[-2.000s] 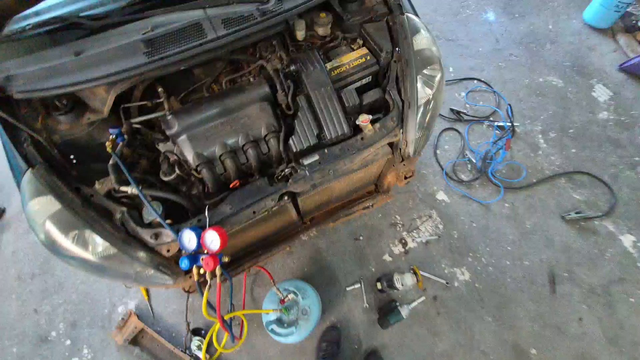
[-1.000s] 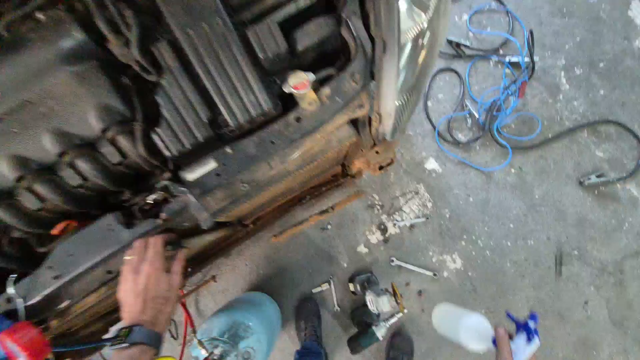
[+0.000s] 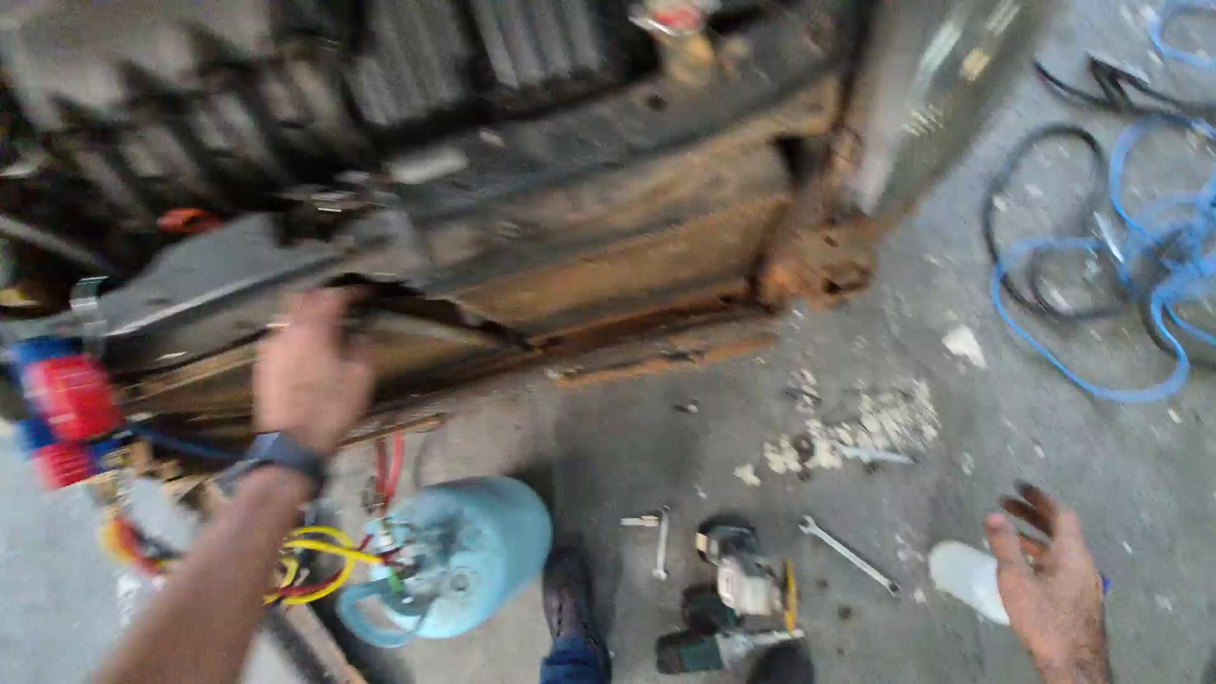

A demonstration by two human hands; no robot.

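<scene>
My left hand (image 3: 313,375), with a watch on the wrist, rests at the front edge of the car's radiator support (image 3: 285,275); its fingertips are blurred and partly hidden. Toward the lower right, my right hand (image 3: 1050,570) hangs with fingers apart and nothing seen in them. A white plastic bottle (image 3: 969,575) with a blue part lies behind that hand; whether they touch is unclear. Red and blue pressure gauges (image 3: 71,399) hang at the car's front, left of my left hand. Below stands a light blue refrigerant cylinder (image 3: 484,551) with hoses.
On the floor lie a combination wrench (image 3: 850,556), a smaller wrench (image 3: 662,546), a power tool (image 3: 746,579) and a second tool (image 3: 703,651). Blue and black cables (image 3: 1092,380) coil at the right. A headlight (image 3: 936,104) and rusty lower panel (image 3: 627,275) border the engine bay.
Neither hand showed two seconds ago. Since one second ago, more of my right hand has come into view, near the bottle. My left hand remains at the car's front edge. The view has shifted.
</scene>
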